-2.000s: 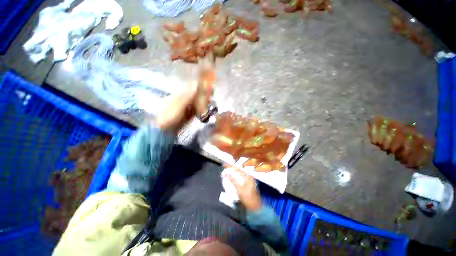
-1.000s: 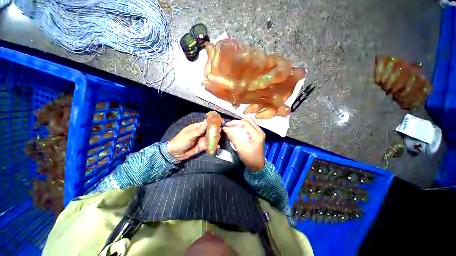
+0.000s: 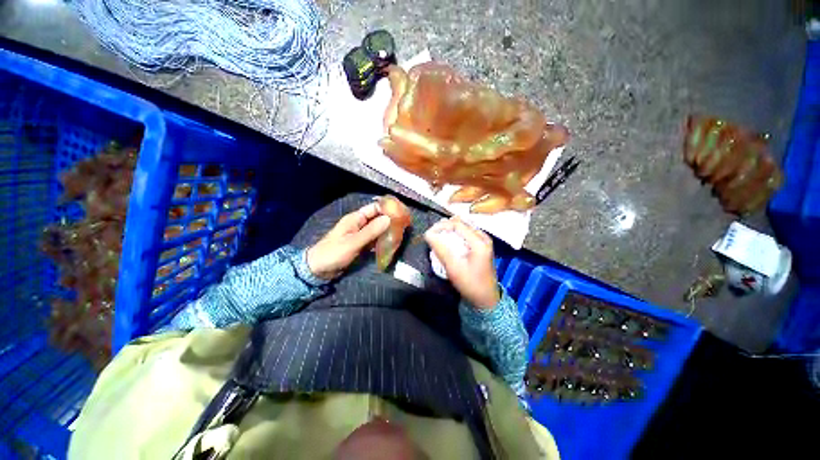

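Note:
My left hand [image 3: 346,243] holds one amber finger-shaped piece [image 3: 392,235] by its upper end, over the dark pinstriped apron [image 3: 360,337]. The piece hangs down and its lower end is free. My right hand [image 3: 467,262] is just to the right, apart from the piece, with its fingers closed around a small white wad [image 3: 440,258]. A heap of glossy amber pieces [image 3: 467,126] lies on a white sheet [image 3: 514,228] at the near edge of the bench. A small white patch shows on the apron between the hands.
A twine hank [image 3: 216,36] and a dark round pair [image 3: 369,63] lie on the bench [image 3: 620,99]. Black snips [image 3: 557,179] lie beside the sheet. Amber pieces in a row [image 3: 733,162] and a white tub [image 3: 757,268] are at right. Blue crates stand left [image 3: 142,216] and lower right [image 3: 661,377].
My left hand came down from the bench to the lap with an amber piece. In the last second my right hand drew away from the piece, to the right.

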